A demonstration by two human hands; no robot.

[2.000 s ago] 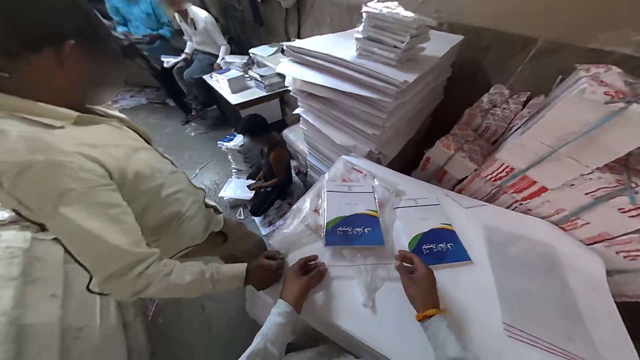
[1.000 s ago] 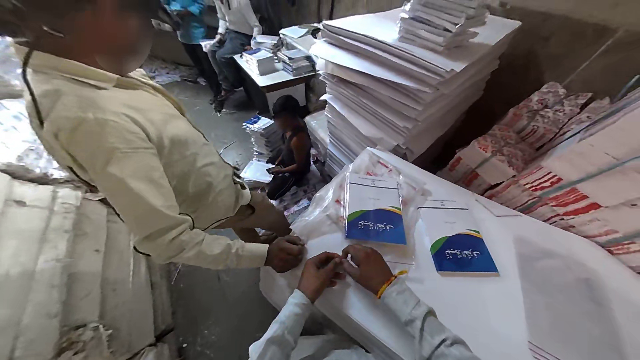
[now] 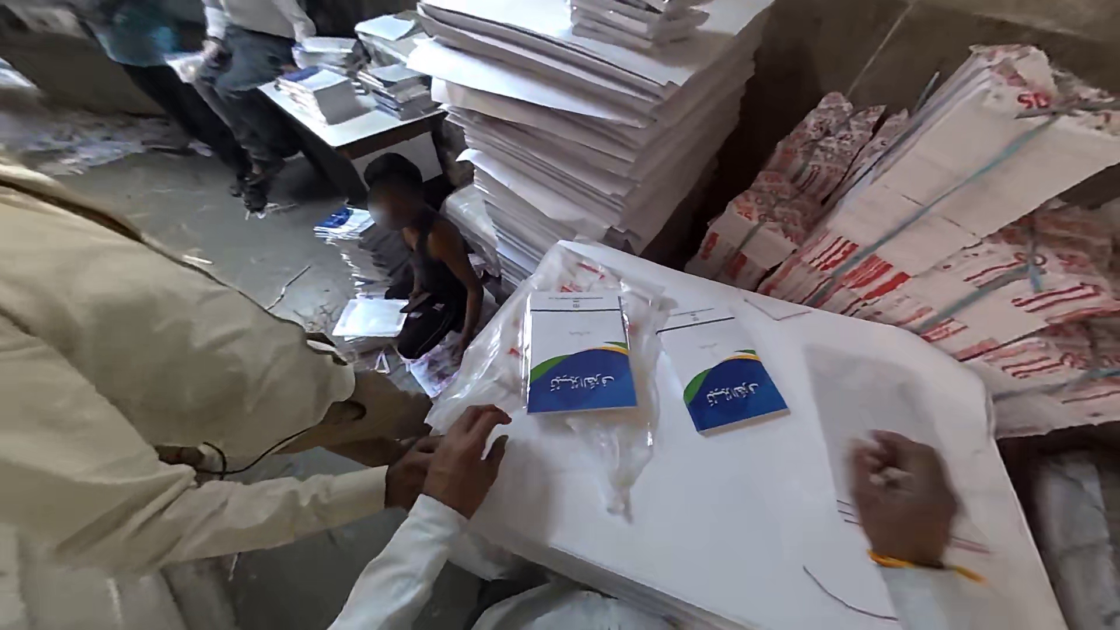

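Note:
My left hand (image 3: 465, 461) rests at the left edge of a stack of large white paper sheets (image 3: 700, 534), palm down with fingers apart, touching or beside a co-worker's hand (image 3: 407, 472). To its upper right a book with a white, blue and green cover (image 3: 581, 354) lies on a crumpled clear plastic bag (image 3: 626, 472). A second matching book (image 3: 724, 372) lies flat just to the right, turned slightly. My right hand (image 3: 901, 499), blurred, with a yellow thread at the wrist, is over the right part of the sheets; whether it holds anything is unclear.
A co-worker in a light shirt (image 3: 157, 402) stands at the left. Behind the sheets rises a tall paper stack (image 3: 604, 131). Strapped printed bundles (image 3: 927, 201) lean at the right. A person (image 3: 437, 262) sits on the floor near a table (image 3: 350, 131) bearing books.
My right hand has moved away from my left hand, off to the right past the books. The two books lie where they were on the sheets. The view has shifted.

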